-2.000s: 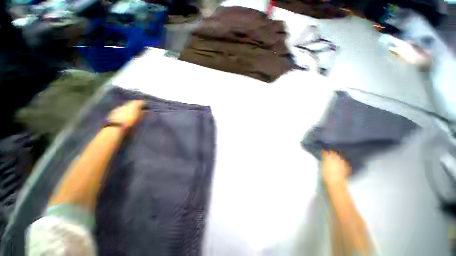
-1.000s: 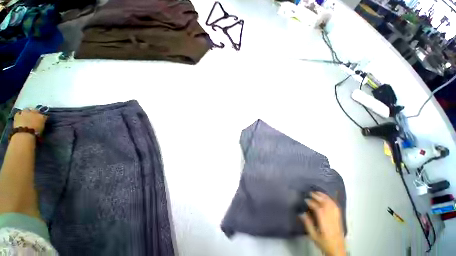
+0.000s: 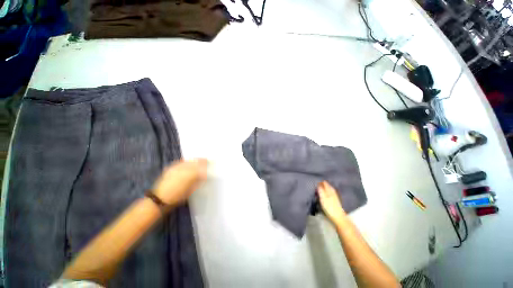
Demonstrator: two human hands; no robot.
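Note:
A stack of grey skirts (image 3: 121, 135) lies flat at the left of the white table, waistbands at the far end and layered edges on its right side. My left hand (image 3: 181, 179) is blurred above the stack's right edge; it looks empty with fingers pointing right. A folded grey garment piece (image 3: 304, 160) lies bunched on the table in front of me. My right hand (image 3: 329, 199) grips its near part, where a small dark patch shows beside the fingers.
A brown garment pile (image 3: 154, 19) and a black hanger (image 3: 256, 12) are at the far end. At the right lie a hair dryer (image 3: 413, 115), a white spray bottle (image 3: 454, 140), thread snips (image 3: 415, 200), thread spools (image 3: 477, 191), a power strip (image 3: 403, 85) and cables.
My left hand has left the waistband of the stack and moved right and nearer. The grey piece under my right hand is more bunched and has shifted left. The view has tilted down.

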